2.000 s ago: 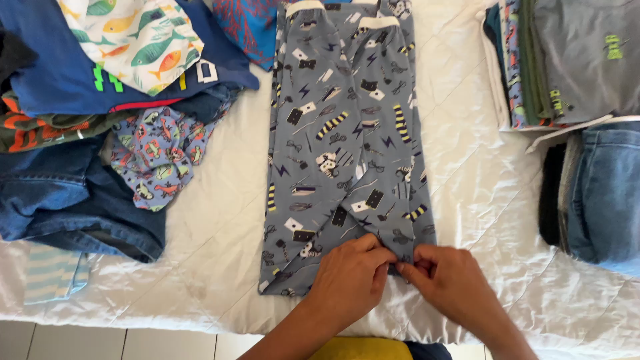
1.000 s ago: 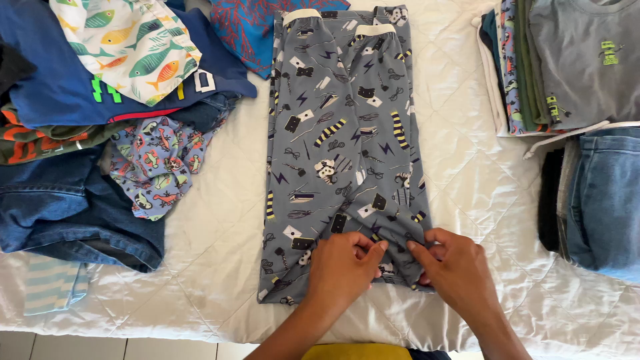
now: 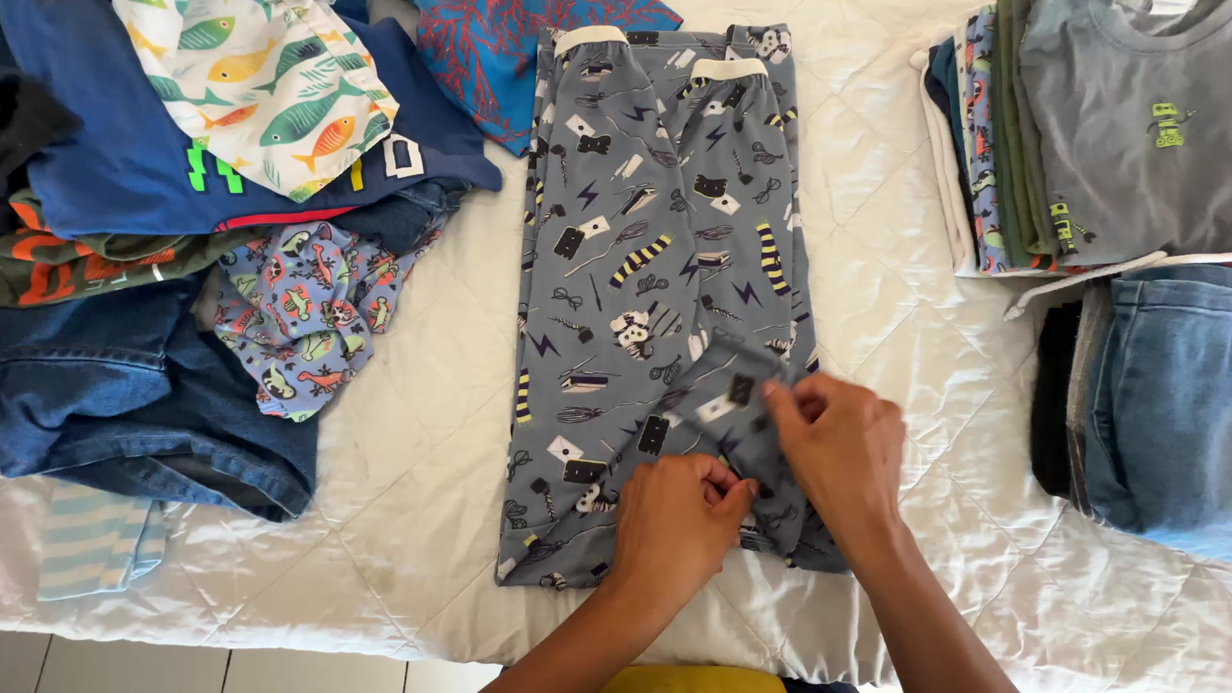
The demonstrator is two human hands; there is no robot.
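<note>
Grey patterned pajama trousers (image 3: 616, 279) lie lengthwise on a cream quilted bedspread (image 3: 414, 539), folded, with two pale bands at the far end. Near the close end, my left hand (image 3: 679, 529) pinches the cloth between thumb and fingers. My right hand (image 3: 837, 443) is to its right and a little farther up, gripping a raised, blurred flap of the same cloth. The fabric between the hands is bunched and partly hidden by the fingers.
At the left is a loose heap with fish-print shorts (image 3: 279, 87), a blue shirt (image 3: 96, 125), jeans (image 3: 87, 385) and a dinosaur-print garment (image 3: 298, 318). A blue-and-red garment (image 3: 500, 58) touches the far end. Folded piles with a grey T-shirt (image 3: 1107, 115) and jeans (image 3: 1155, 414) stand right.
My right hand has moved up, lifting a flap of the trouser cloth with it. My left hand has moved a little to the right and stays near the close end.
</note>
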